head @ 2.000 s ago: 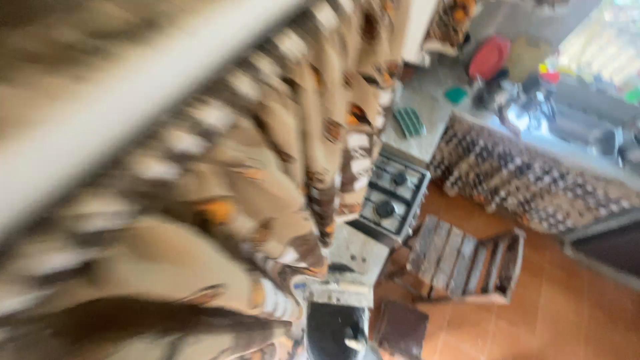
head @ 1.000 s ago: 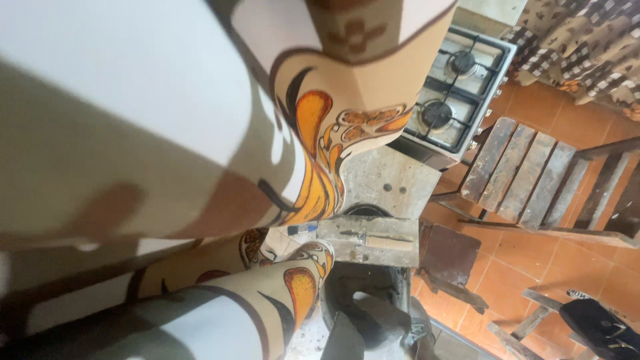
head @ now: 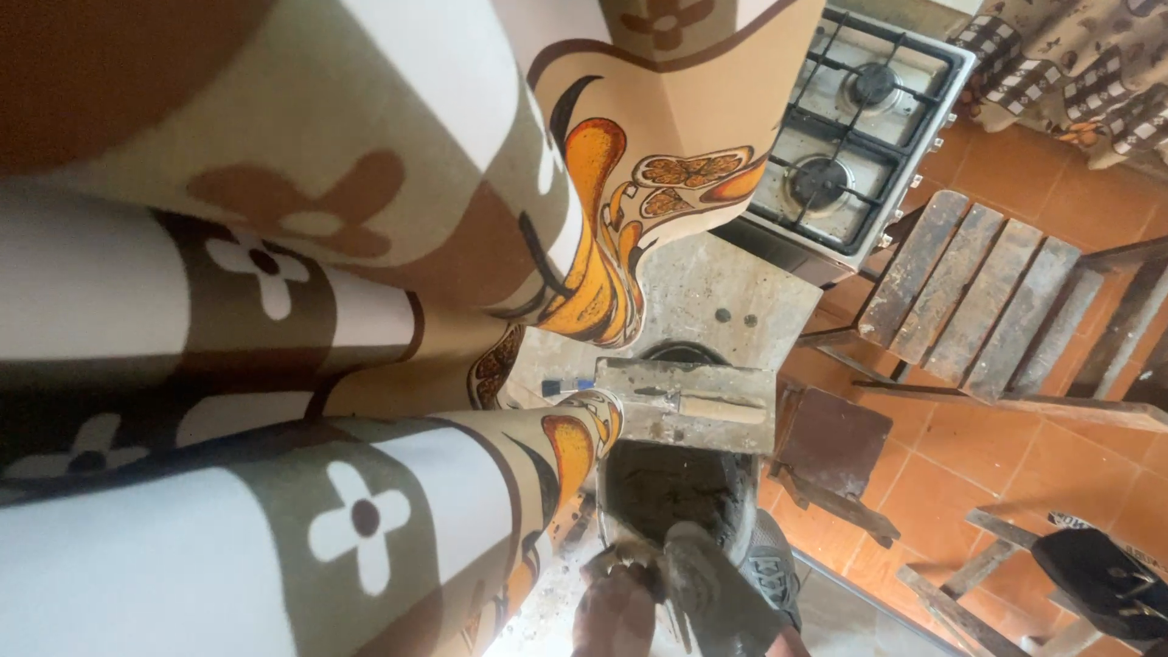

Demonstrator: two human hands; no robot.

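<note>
Two forearm-like shapes come in at the bottom edge. The left one, apparently my left hand [head: 620, 598], is reddish-brown and blurred, with its fingertips by the bucket's near rim. Beside it, what looks like my right hand [head: 716, 579] in a grey, mortar-smeared glove reaches over that rim. Whether either holds anything is unclear. The bucket [head: 750, 525] contains dark wet mortar [head: 671, 484]. Across its far side lies a flat rectangular plastering trowel [head: 639, 379], its pale handle [head: 723, 410] facing up. A patterned curtain [head: 365, 520] covers the left side and overlaps the view near the bucket.
A gas stove [head: 858, 137] stands at the upper right. A wooden slatted chair [head: 967, 292], a small brown stool [head: 835, 433] and a wooden frame with a black item [head: 1095, 579] stand on the orange tiles [head: 967, 465]. A grey shoe [head: 771, 566] is beside the bucket.
The view has swung in close to the curtain and bucket since two seconds ago. Over the last second, the curtain folds have shifted slightly; the trowel still lies across the bucket.
</note>
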